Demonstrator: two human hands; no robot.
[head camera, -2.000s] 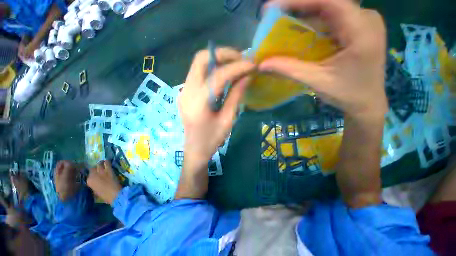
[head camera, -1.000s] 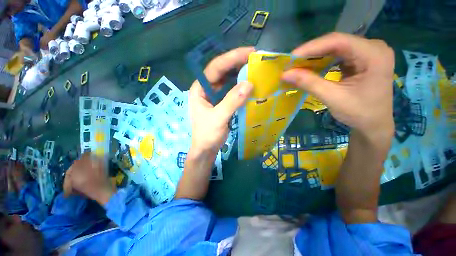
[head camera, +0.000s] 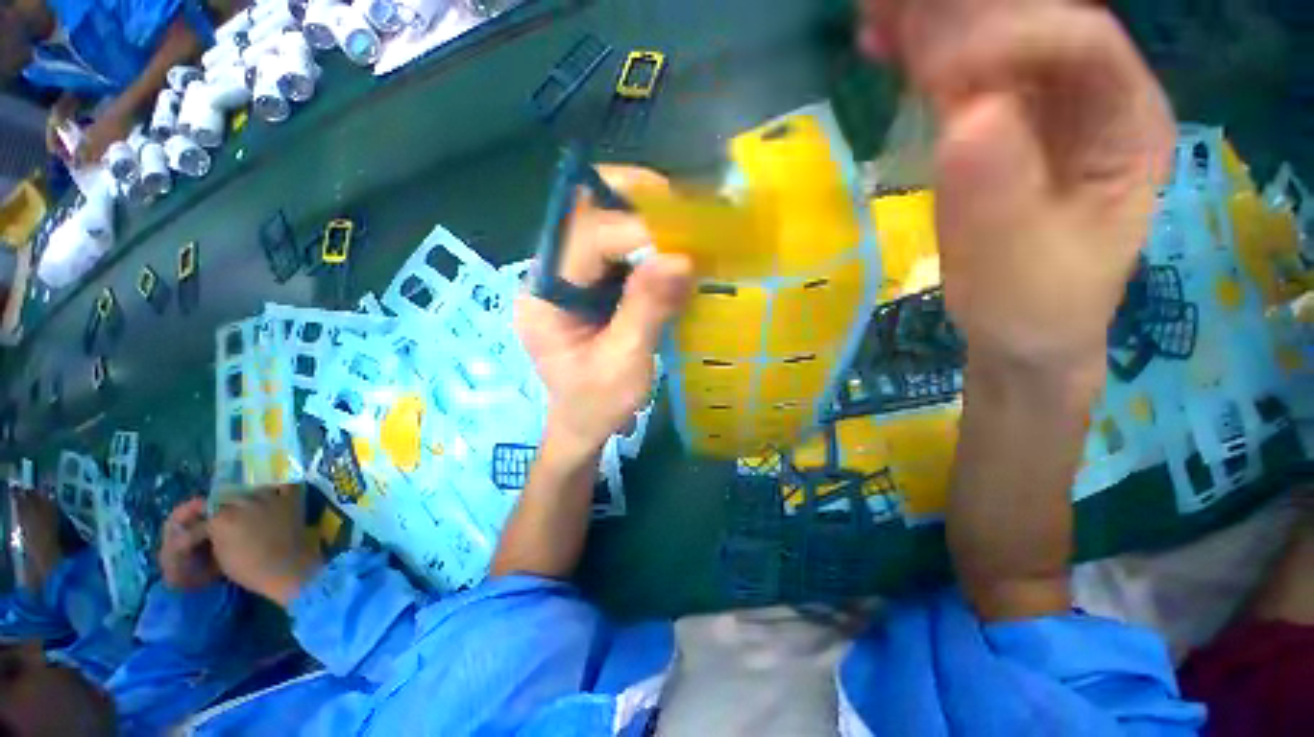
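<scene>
My left hand (head camera: 613, 310) holds a dark plastic housing (head camera: 559, 238) upright and, with the thumb, the left edge of a light-blue sheet with rows of yellow stickers (head camera: 764, 338). A blurred yellow piece (head camera: 709, 231) stands out at the sheet's upper left beside my thumb; I cannot tell if it is attached. My right hand (head camera: 1045, 173) is raised to the right of the sheet, blurred, away from it. Its fingertips are near the top edge and I cannot tell whether they hold anything.
Light-blue backing sheets (head camera: 447, 374) fan out at left, more (head camera: 1203, 360) at right. Dark housings over yellow sheets (head camera: 908, 446) lie in front. Housings with yellow-bordered windows (head camera: 640, 75) lie on the green surface (head camera: 476, 159). White cylindrical parts (head camera: 274, 72) and other people's hands (head camera: 260, 540) show at left.
My right hand has left the sticker sheet and moved up and right. The sheet now hangs from my left hand, its yellow side facing me. The housing has tilted more upright.
</scene>
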